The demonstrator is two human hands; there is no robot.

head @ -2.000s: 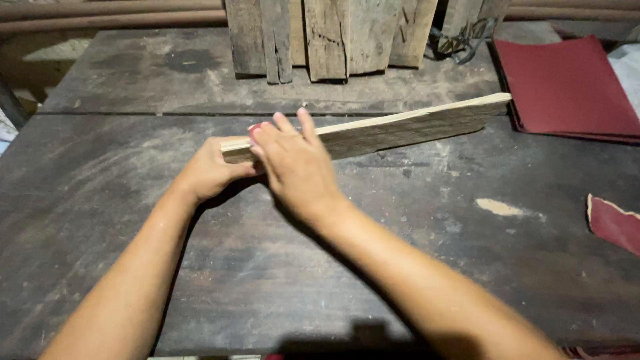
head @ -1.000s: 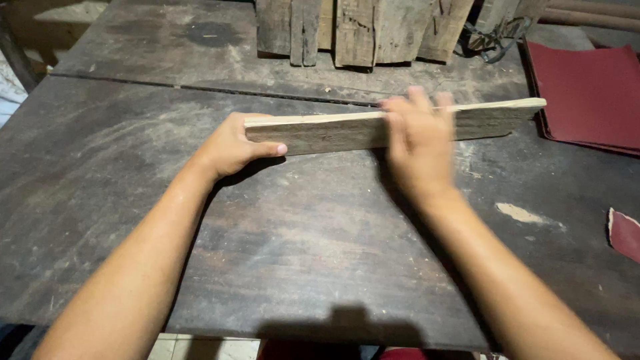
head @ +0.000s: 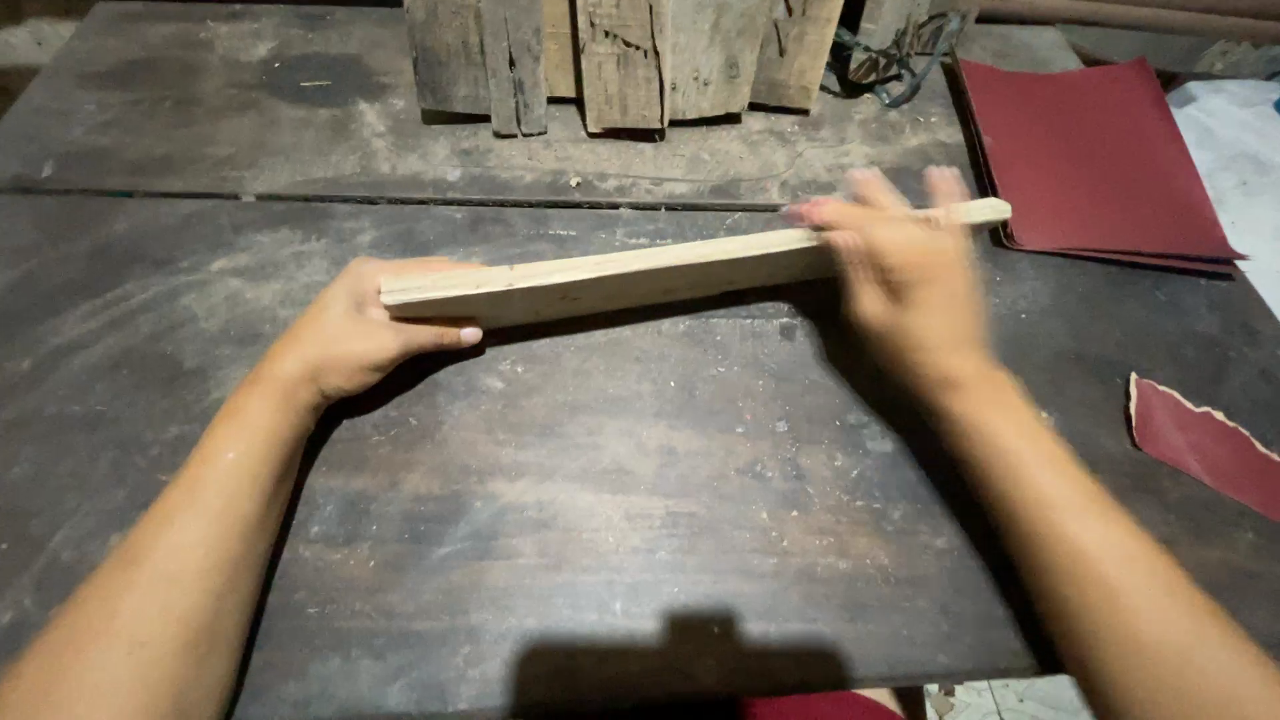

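Observation:
A wooden board (head: 640,280) stands on its long edge on the dark table, its narrow pale edge facing up. Its left end is gripped by my left hand (head: 370,325), thumb on the near face and fingers behind. Near the board's right end, my right hand (head: 905,270) lies over the top edge, blurred. A small reddish bit shows at its fingertips; whether that is a piece of sandpaper cannot be told. The far side of the board is hidden.
Several rough wooden planks (head: 620,70) stand at the back, beside a tangle of dark cord (head: 895,65). Red sandpaper sheets (head: 1095,160) lie at the back right, near white material (head: 1235,160). A torn sandpaper piece (head: 1200,440) is at the right. A gap crosses the wooden table (head: 560,520).
My right hand has moved rightward along the board's top edge, from the left end two seconds ago, past the middle, to near the right end. My left hand still holds the left end.

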